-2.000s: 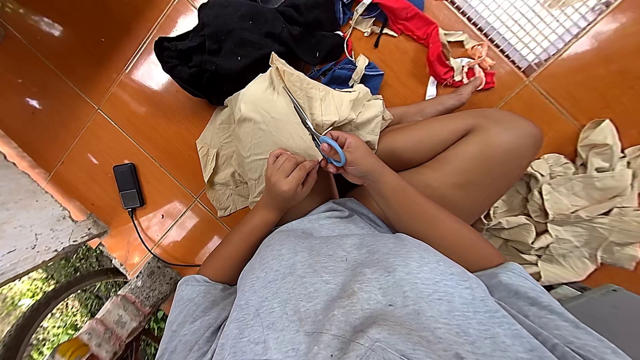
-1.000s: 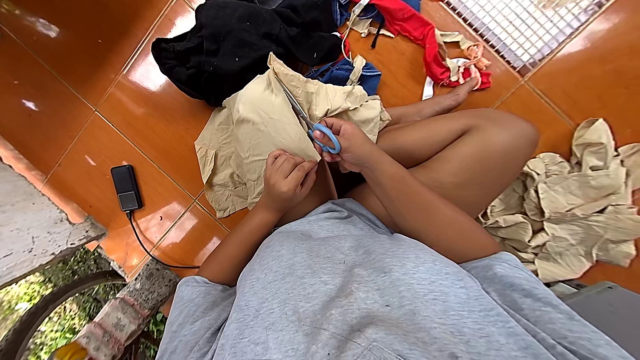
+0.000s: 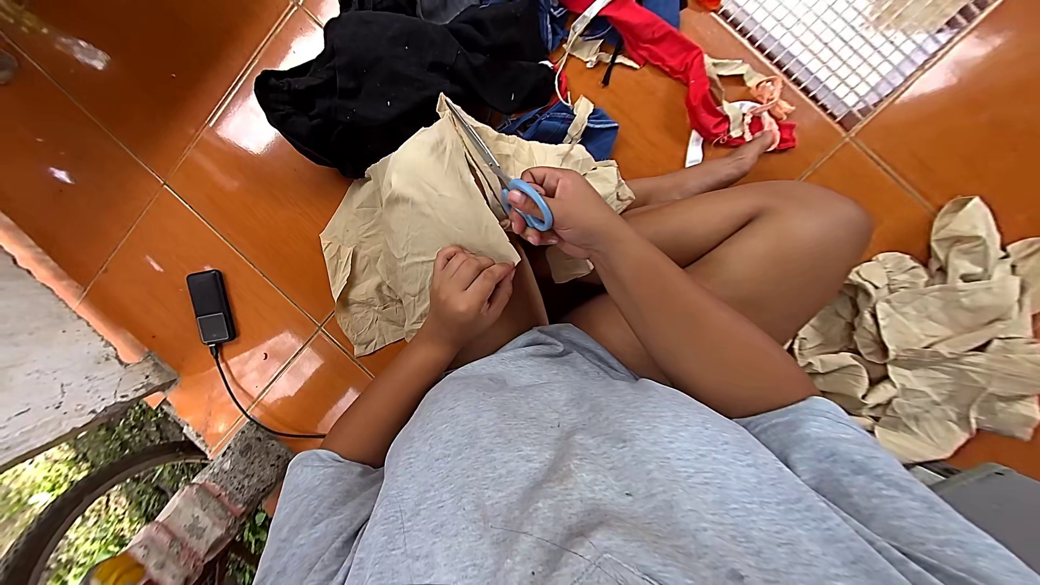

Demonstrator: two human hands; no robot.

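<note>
Beige cloth point(image 3: 406, 219) lies crumpled over my lap and the floor in front of me. My right hand point(image 3: 561, 207) grips the light-blue handles of a pair of scissors point(image 3: 479, 145). Their metal blades point up and to the left, along a slit in the cloth; how far apart the blades stand is hard to tell. My left hand point(image 3: 471, 296) pinches the near edge of the cloth, left of the slit and below the scissors. Its fingertips are partly hidden.
Black fabric point(image 3: 406, 77), blue denim point(image 3: 597, 130) and a red cloth strip point(image 3: 674, 57) lie ahead. More beige cloth point(image 3: 951, 325) is heaped at right. A black power bank point(image 3: 210, 307) with a cable rests at left. A white metal grid point(image 3: 845, 49) is at top right.
The scissors and my right hand have shifted slightly relative to the beige cloth, and the slit shows more plainly beside the blades. My left hand stays on the cloth's edge.
</note>
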